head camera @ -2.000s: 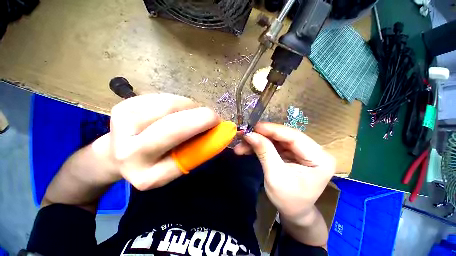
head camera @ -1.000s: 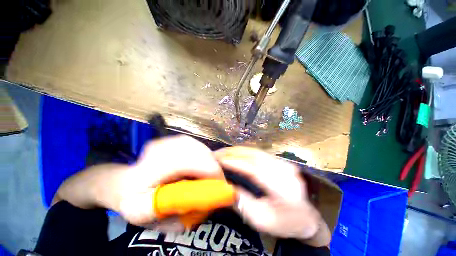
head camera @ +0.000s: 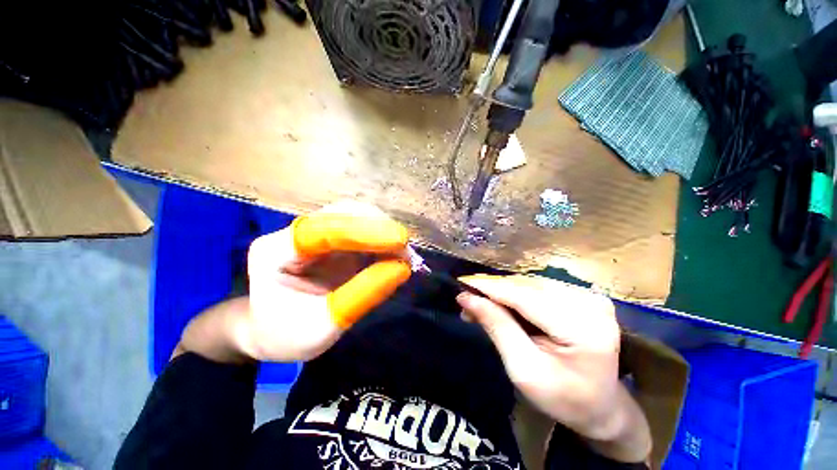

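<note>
My left hand [head camera: 307,285], with orange finger cots on two fingers, pinches small pale and reddish wire ends [head camera: 418,261] between its fingertips. My right hand [head camera: 551,344] is to the right, its thumb and forefinger closed together on something dark and thin that hardly shows against the black shirt. The hands are apart, in front of the bench's front edge. The soldering iron [head camera: 519,73] stands above the cardboard with its tip down, the thin curved solder feed tube [head camera: 458,147] at its left. Neither hand touches the iron.
Small circuit boards [head camera: 556,209] lie right of the tip, with striped PCB panels [head camera: 638,115] behind. A black cable bundle [head camera: 734,128] and red-handled pliers [head camera: 809,303] are at far right. Fume fan [head camera: 395,41] at back, black cable heap [head camera: 73,55] upper left, blue bins [head camera: 748,404] below.
My hands were together under the iron tip, then moved down off it with a black cable between them. Now they are apart, with wire ends at my left fingertips. The view has shifted left.
</note>
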